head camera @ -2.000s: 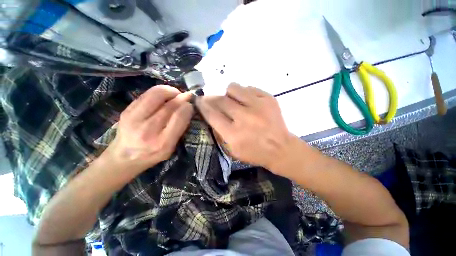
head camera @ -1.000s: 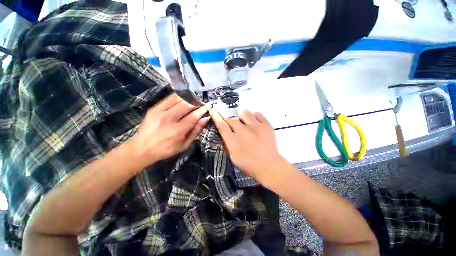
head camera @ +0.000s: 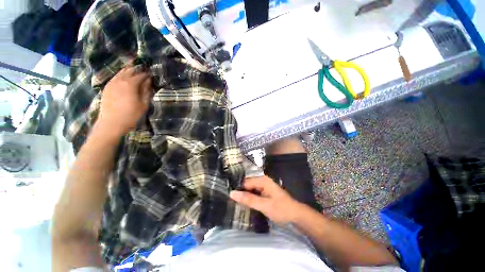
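The dark plaid garment (head camera: 181, 106) with cream checks lies on the table left of and under the machine head, and spills over my lap. My left hand (head camera: 126, 95) grips a bunched fold of it at the upper left; the fingertips are partly hidden in the cloth. My right hand (head camera: 266, 199) holds the garment's right edge low near my lap, with the thumb on top. A pale strip (head camera: 252, 169) shows at that edge. The presser foot area (head camera: 217, 59) of the sewing machine stands at the garment's upper right edge, away from both hands.
Scissors with green and yellow handles (head camera: 340, 82) lie on the white table (head camera: 271, 93). A wooden-handled tool (head camera: 404, 67) lies right of them. A black strap (head camera: 257, 13) hangs by the machine. A blue crate (head camera: 404, 226) and plaid pieces (head camera: 462, 183) are at lower right.
Both hands have left the needle area. My left hand moved up and left onto the cloth, my right hand down to the edge near my lap. The garment is spread flatter; the view has shifted.
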